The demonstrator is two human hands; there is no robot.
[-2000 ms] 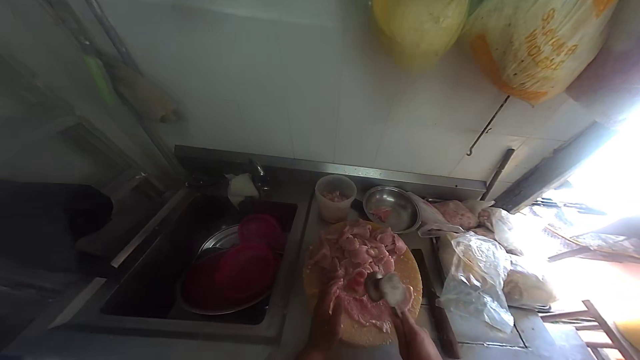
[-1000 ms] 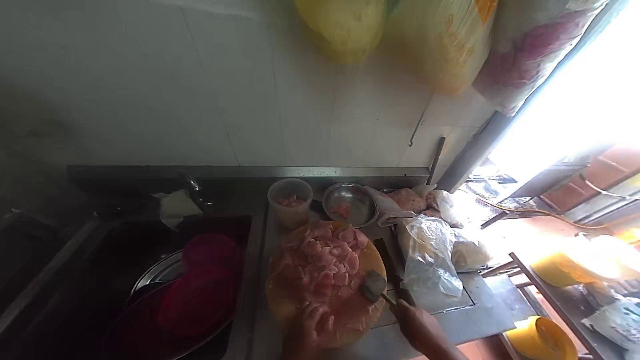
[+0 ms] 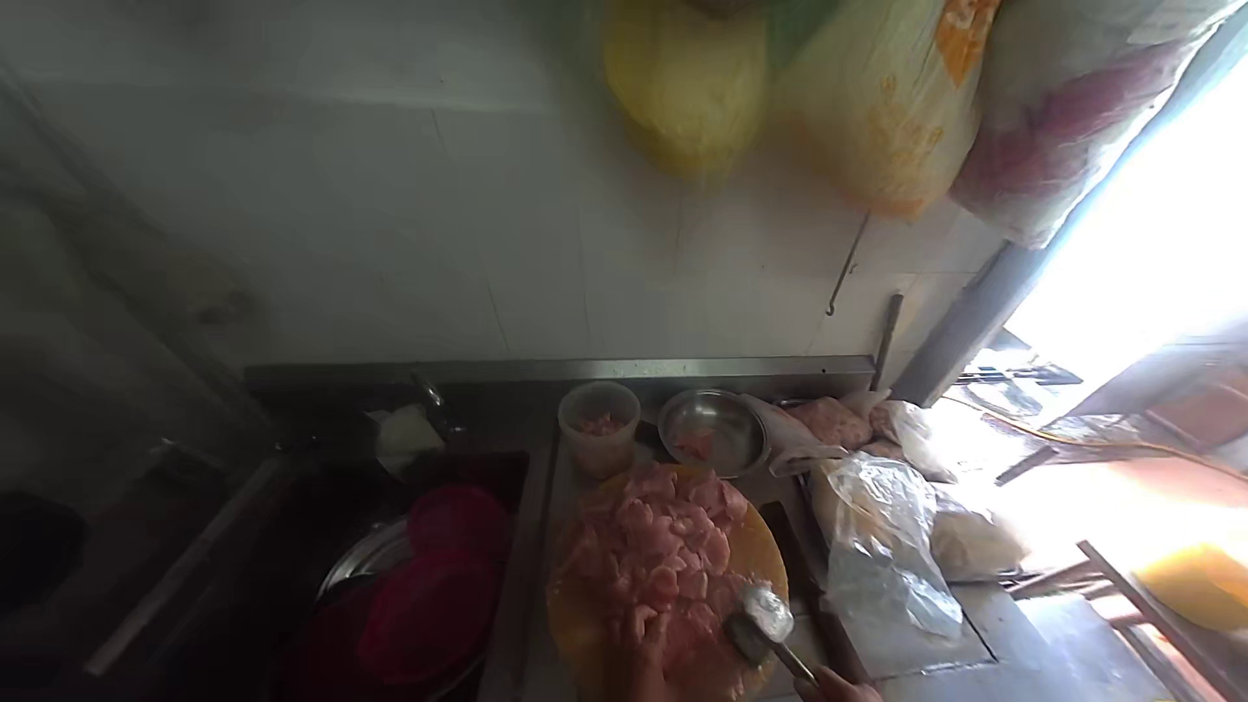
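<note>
Pieces of raw meat (image 3: pixel 668 536) are heaped on a round cutting board (image 3: pixel 765 551), with a flattened piece at its lower right. My left hand (image 3: pixel 643 658) rests its fingers on the meat near the board's lower edge; whether it pinches a piece cannot be told. At the lower right, my right hand (image 3: pixel 837 685) grips the handle of a metal meat mallet (image 3: pixel 762 624), whose head is over the flattened meat at the board's right edge. Behind the board stand a plastic tub (image 3: pixel 600 429) and a metal bowl (image 3: pixel 714 432), both with bits of meat inside.
To the left is a sink (image 3: pixel 517 546) with pink plastic baskets (image 3: pixel 434 604) and a faucet (image 3: pixel 434 395). A dark-bladed knife (image 3: pixel 795 546) lies right of the board, beside clear plastic bags (image 3: pixel 892 536). Filled bags (image 3: pixel 877 107) hang above. A wooden rack (image 3: pixel 1150 614) is at far right.
The mallet head has gone from over the board's middle two seconds ago to its right side. My left hand stays at the board's lower edge. The view has shifted.
</note>
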